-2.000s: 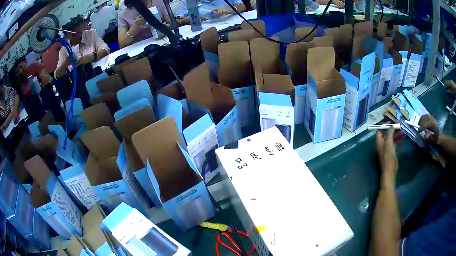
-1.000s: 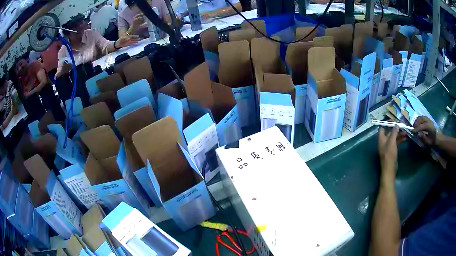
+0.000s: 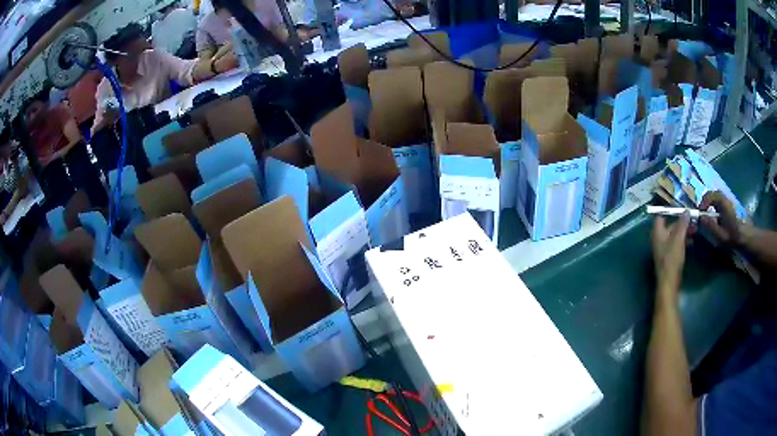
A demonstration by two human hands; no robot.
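Observation:
Neither of my hands is in the picture. Nearest in front of me is a large white case [image 3: 490, 332] with black handwritten characters and a yellow mark. Left of it an open folding carton [image 3: 319, 345] stands upright, brown inside, its flap raised. A light-blue and white carton with a dark product picture [image 3: 247, 400] lies tilted at the bottom edge, beside brown flap ends of other cartons [image 3: 158, 383]. Red looped handles [image 3: 394, 412] and a small yellow handle [image 3: 364, 383] lie between the open carton and the case.
Rows of open cartons [image 3: 554, 187] stand behind the case. At the right, another person's hands [image 3: 673, 243] hold a thin white stick [image 3: 682, 211] beside fanned flat cartons [image 3: 707, 183] on the green bench [image 3: 579, 298]. A blue cable [image 3: 124, 145] hangs left. Seated people work beyond.
The other person's hands and the white stick have shifted slightly right. Across the line, a seated person's arm has moved. The white case and nearby cartons stay in place.

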